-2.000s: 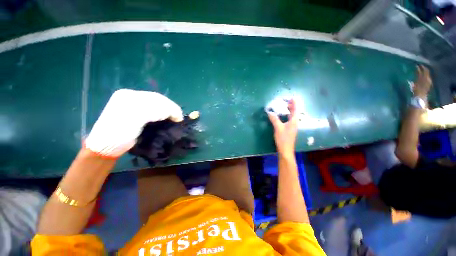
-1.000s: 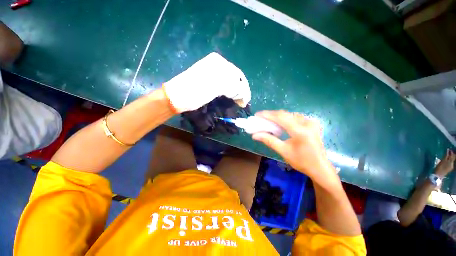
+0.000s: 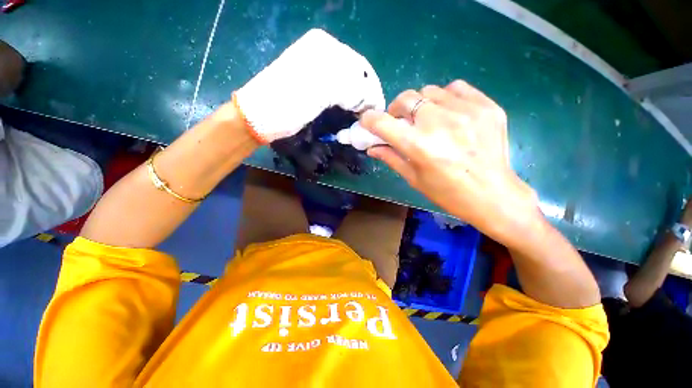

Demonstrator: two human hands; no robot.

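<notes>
My left hand (image 3: 311, 85), in a white knitted glove with an orange cuff edge, holds a black shaggy piece (image 3: 322, 151) near the front edge of the bench. My right hand (image 3: 448, 140), bare with a ring, is closed around a small white glue bottle (image 3: 363, 137). The bottle's blue tip points left and is at the black piece; whether it touches cannot be told. The glove hides the upper part of the piece. The tan part does not show.
The green bench (image 3: 129, 64) has a pale strip (image 3: 565, 42) along its far side. A blue tote (image 3: 457, 258) with black pieces (image 3: 425, 273) is below the bench edge. A neighbour's leg (image 3: 45, 182) is at left, another person's arm (image 3: 656, 261) at right. A red item (image 3: 13, 4) lies top left.
Two seconds ago my right hand was at the bottle on the bench, apart from the piece. It has brought the bottle over to the piece. Since one second ago both hands appear higher in view.
</notes>
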